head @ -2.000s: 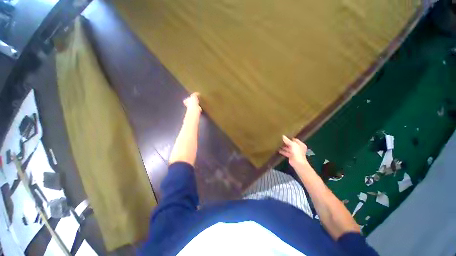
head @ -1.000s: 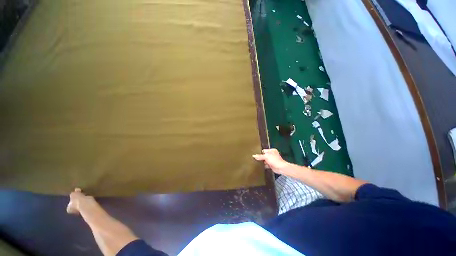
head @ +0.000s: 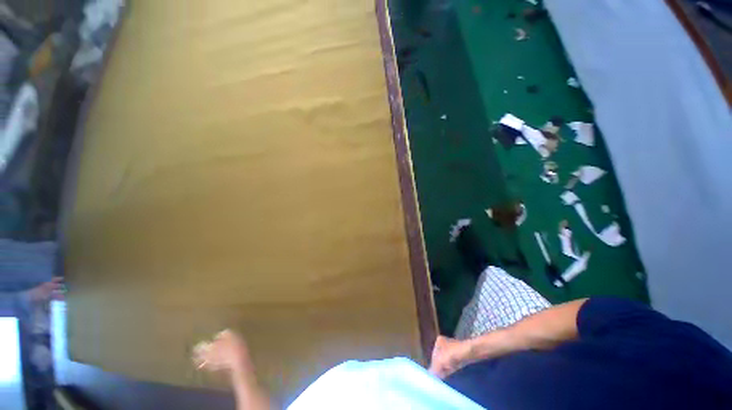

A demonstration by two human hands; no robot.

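Observation:
A wide mustard cloth [head: 257, 176] lies over the table, with low ripples across it. My left hand [head: 221, 353] is over the near part of the cloth, blurred, with its fingers spread; nothing shows in it. My right hand [head: 449, 355] is at the near right corner, by the table's edge. Its fingers are partly hidden by my clothing, so I cannot tell if they pinch the cloth.
The brown table edge [head: 411, 200] runs along the cloth's right side. White and dark scraps [head: 530, 136] litter the green floor [head: 457, 152]. Another table with pale cloth [head: 642, 136] stands at right. Another person's hand [head: 50, 290] is at the far left edge.
My left hand has moved right, from the cloth's near edge onto the cloth. My right hand has moved down and closer to my body. The view has shifted, and another person's hand shows at left.

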